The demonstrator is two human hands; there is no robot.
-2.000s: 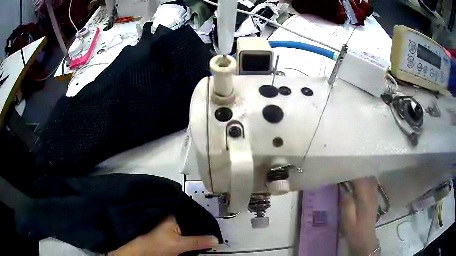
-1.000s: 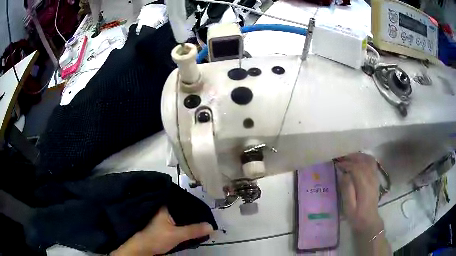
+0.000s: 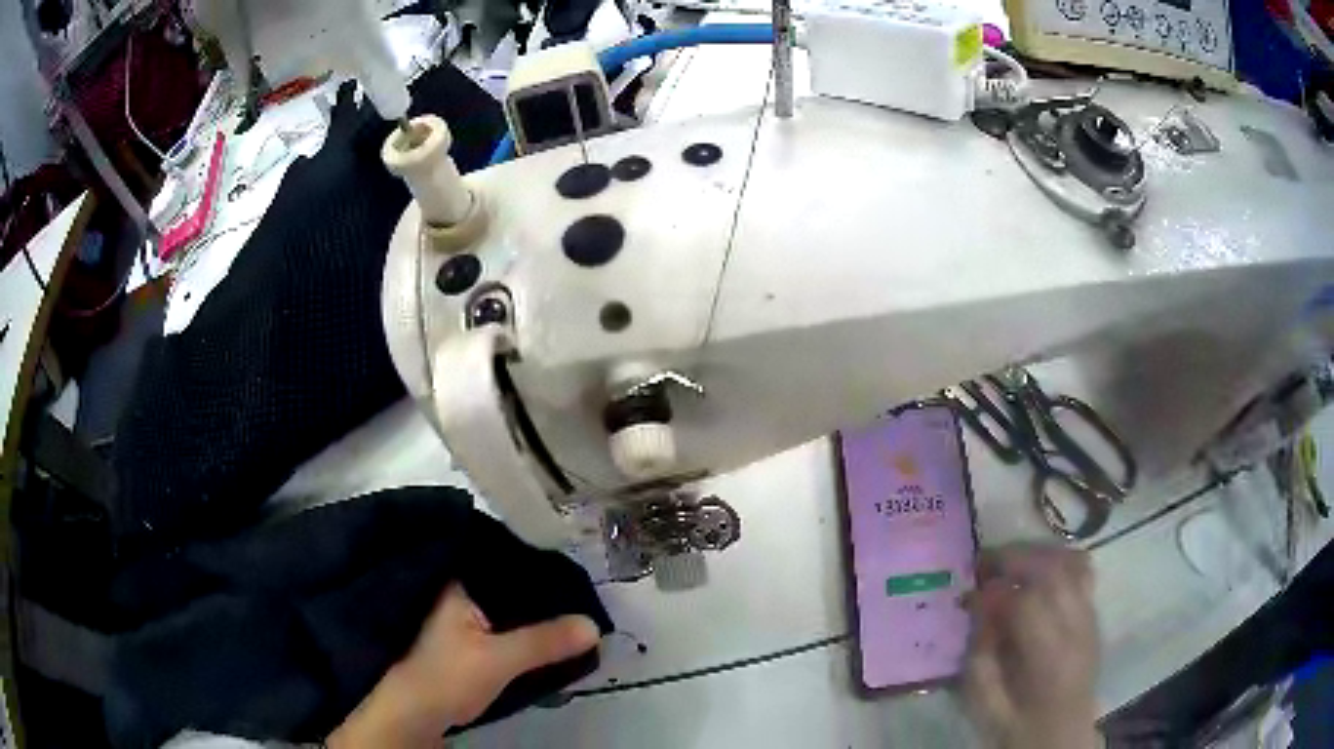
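My left hand holds the edge of a smooth dark garment piece between thumb and fingers, left of the needle area, on the white machine bed. A smartphone with a pink-purple lit screen and a green button lies on the bed right of the presser foot area. My right hand is blurred at the phone's lower right edge, fingers curled near the screen. Whether a fingertip touches the screen cannot be told. The off-white sewing machine head crosses above and hides part of the bed.
Metal shears lie right of the phone. A dark textured fabric heap lies behind the smooth piece. A control panel, white box and blue hose are at the back. A white rounded piece is far right.
The view has shifted, so the machine sits further left. My right hand has moved down from beside the phone to its lower right edge, uncovering the shears. My left hand still holds the cloth.
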